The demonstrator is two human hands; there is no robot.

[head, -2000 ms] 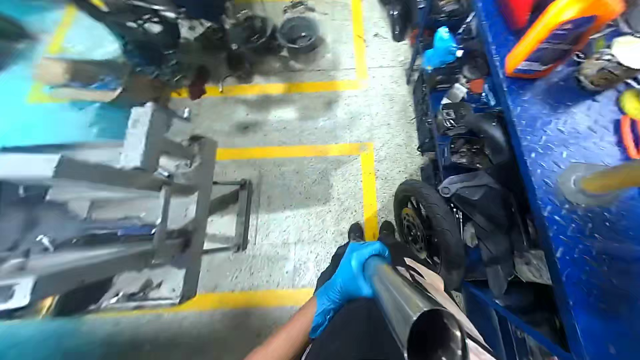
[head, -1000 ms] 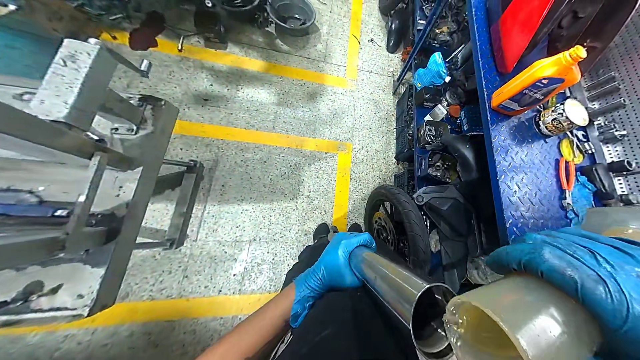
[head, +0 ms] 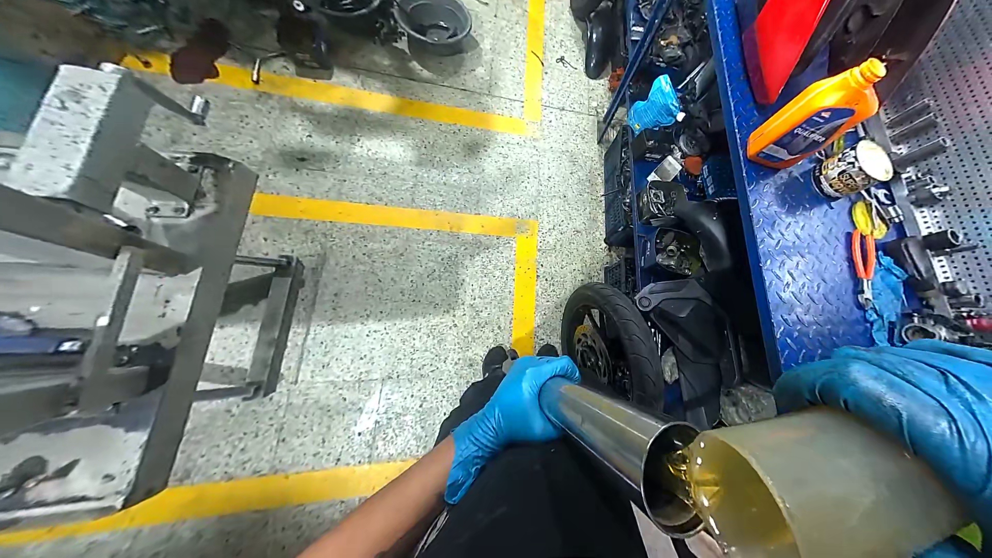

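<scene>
My left hand (head: 515, 418), in a blue nitrile glove, is closed around the lower part of a shiny metal tube (head: 612, 442). The tube slants toward me, its open mouth at the lower right. Against that mouth leans the rim of a translucent plastic container (head: 845, 480), tilted, with yellowish oil running from it into the tube. My right hand (head: 899, 411), also in a blue glove, grips the container from above; its fingertips are partly hidden.
At the right, a blue diamond-plate workbench (head: 806, 287) holds an orange oil bottle (head: 818, 116), a can (head: 852, 169) and orange-handled pliers (head: 862, 260). A motorcycle wheel (head: 608, 341) stands beside the parts shelf. On the left is a grey metal stand (head: 194, 325); basins (head: 434, 23) lie on the floor.
Two seconds ago my right hand was out of view and the container stood on the bench. It came into view holding the container at the tube's mouth, and oil now flows.
</scene>
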